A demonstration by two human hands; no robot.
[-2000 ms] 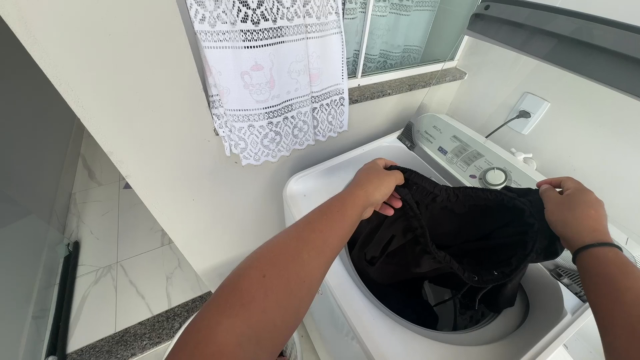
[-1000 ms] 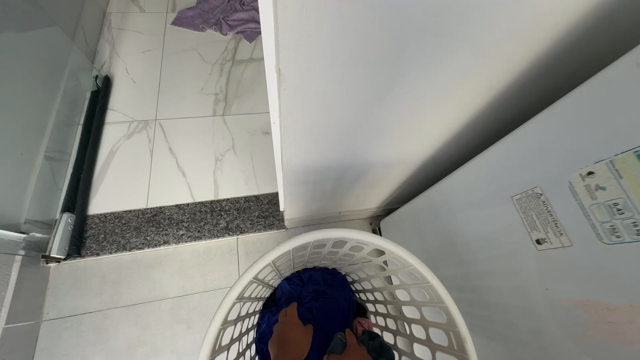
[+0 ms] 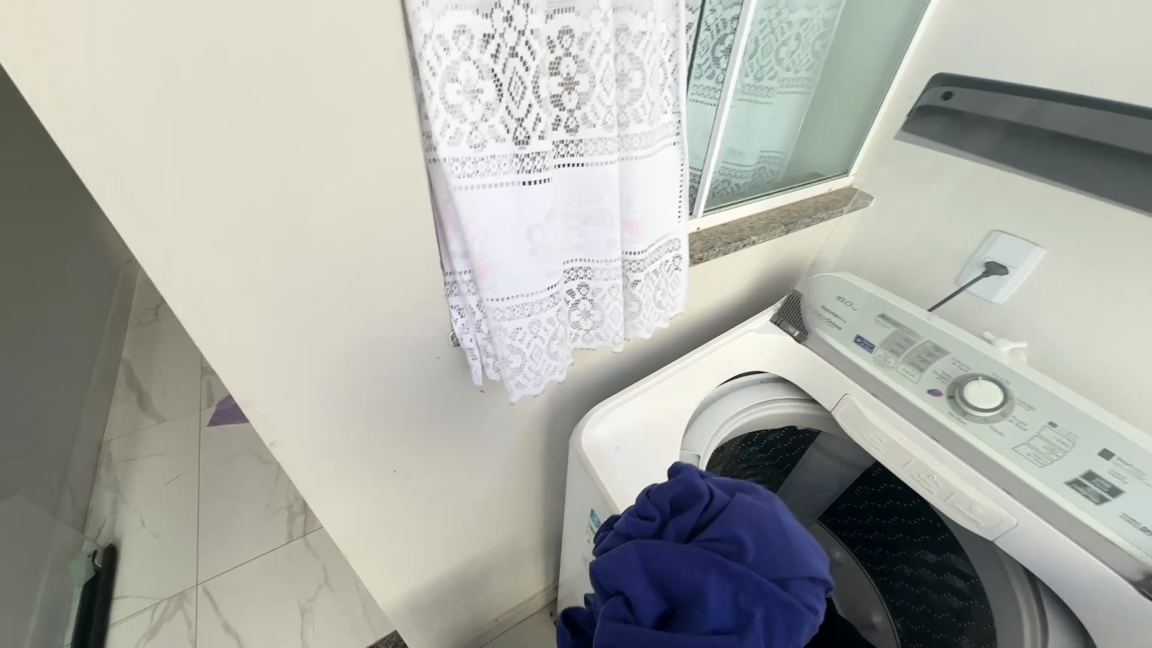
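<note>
A bunched dark blue cloth (image 3: pixel 711 558) is at the bottom of the view, over the front left rim of a white top-loading washing machine (image 3: pixel 621 432). Neither my left hand nor my right hand shows; whatever bears the cloth is hidden below it or out of view. The machine's opening is uncovered, and its perforated drum (image 3: pixel 900 549) shows dark behind the cloth. Something black is partly seen at the cloth's lower right edge. A control panel (image 3: pixel 1062 432) with a round knob (image 3: pixel 980 395) runs along the back.
A white lace curtain (image 3: pixel 558 216) hangs left of the machine by a window with a granite sill (image 3: pixel 774 223). A plug sits in a wall socket (image 3: pixel 999 266). The raised grey lid (image 3: pixel 1035 135) is at upper right. Purple fabric (image 3: pixel 227 411) lies on the tiled floor.
The view has swung up from the white laundry basket to the machine. The blue cloth, in the basket a second ago, is now at the machine. The black garment held over the opening earlier is no longer held there.
</note>
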